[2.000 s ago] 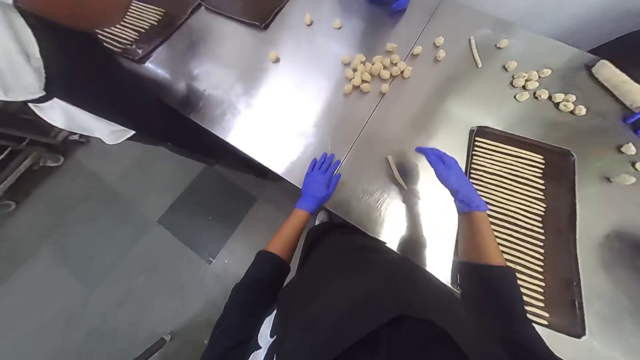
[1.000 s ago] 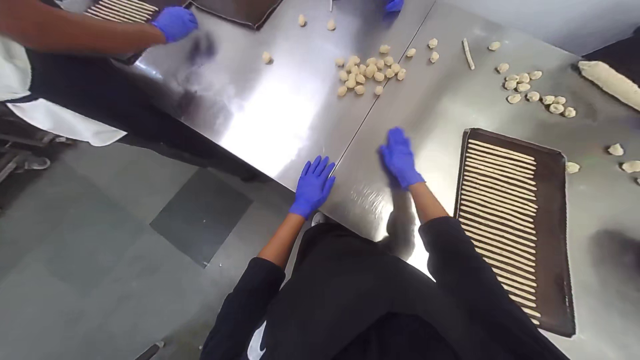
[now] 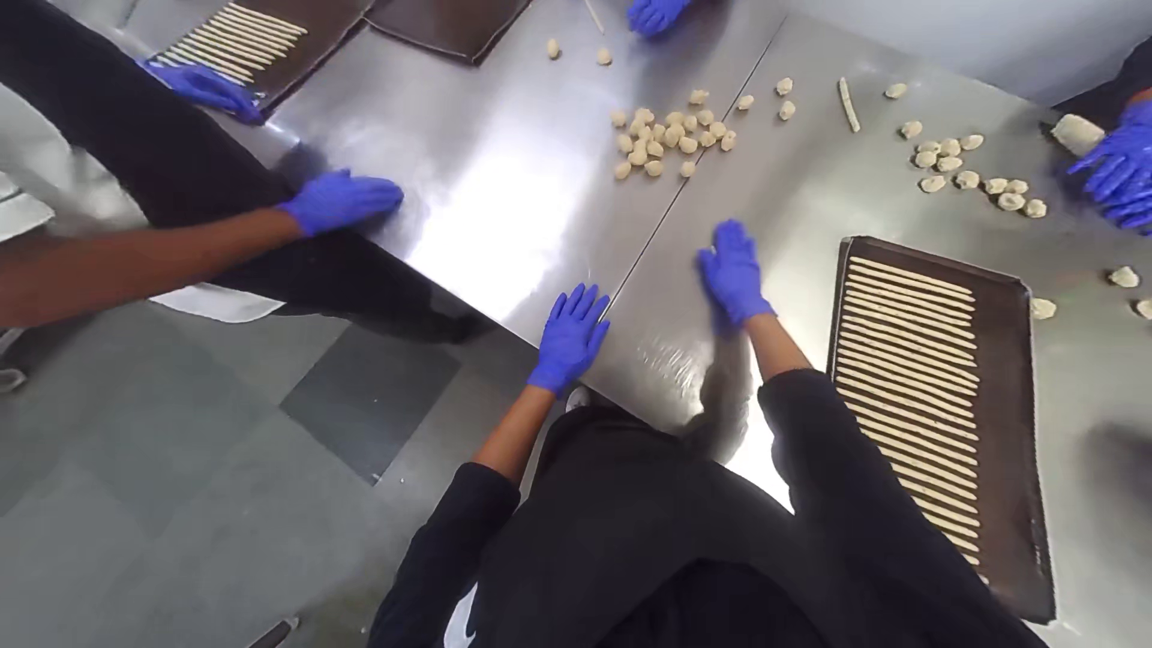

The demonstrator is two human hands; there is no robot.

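Observation:
My left hand (image 3: 571,335), in a blue glove, lies palm down at the near edge of the steel table (image 3: 792,180), fingers spread and nothing visible in it. My right hand (image 3: 735,274), also gloved, is flat over the tabletop, palm down with the thumb apart; whatever is under the palm is hidden. To its right, a dark baking tray (image 3: 1008,378) bears rows of thin dough strips (image 3: 909,360). Beyond both hands sits a cluster of small dough balls (image 3: 666,139). One short dough strip (image 3: 849,104) lies farther back.
At left, a co-worker's gloved hand (image 3: 346,200) rests over the table; their other hand is by a tray of strips (image 3: 229,45). Another gloved hand (image 3: 655,13) is at the top. More dough pieces (image 3: 949,164) and a person's gloved hands (image 3: 1125,171) by a dough roll (image 3: 1077,135) are at right.
My right hand has moved left, away from the tray. The dough strip once beside it is out of sight. My left hand has stayed at the table edge. A co-worker's arm has come in at left.

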